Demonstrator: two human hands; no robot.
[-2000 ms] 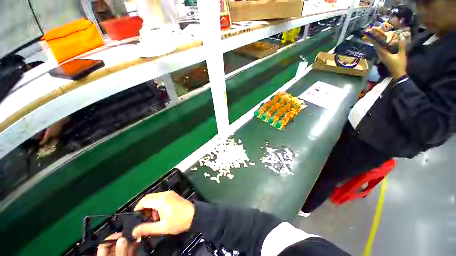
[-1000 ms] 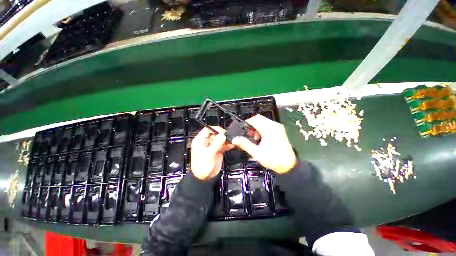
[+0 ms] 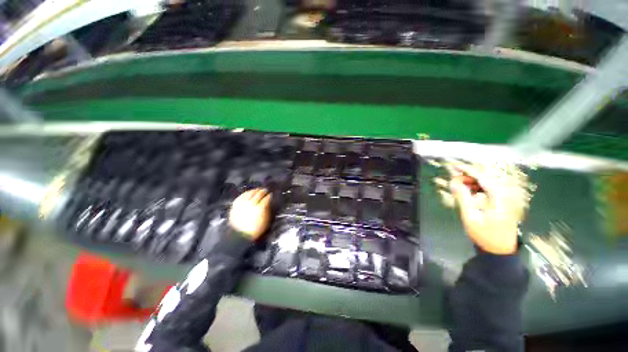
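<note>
My left hand (image 3: 250, 213) is low over the middle of the black blister trays (image 3: 348, 189), its fingers curled. A dark piece may be under its fingers, but blur and the black tray hide this. My right hand (image 3: 490, 210) is over the near left part of the heap of small pale parts (image 3: 513, 180), thumb and fingers bent close together. I cannot tell whether a part is between them.
A smaller heap of mixed parts (image 3: 553, 260) lies right of my right hand. Blurred orange-green boards (image 3: 613, 199) are at the right edge. The green conveyor (image 3: 275, 110) runs behind the trays. A red stool (image 3: 96, 287) is below left. A white post (image 3: 575, 103) stands at back right.
My hands have parted. The black housing they held together is no longer seen between them. My right hand has moved right to the pale heap; my left is down over the trays. The view has shifted.
</note>
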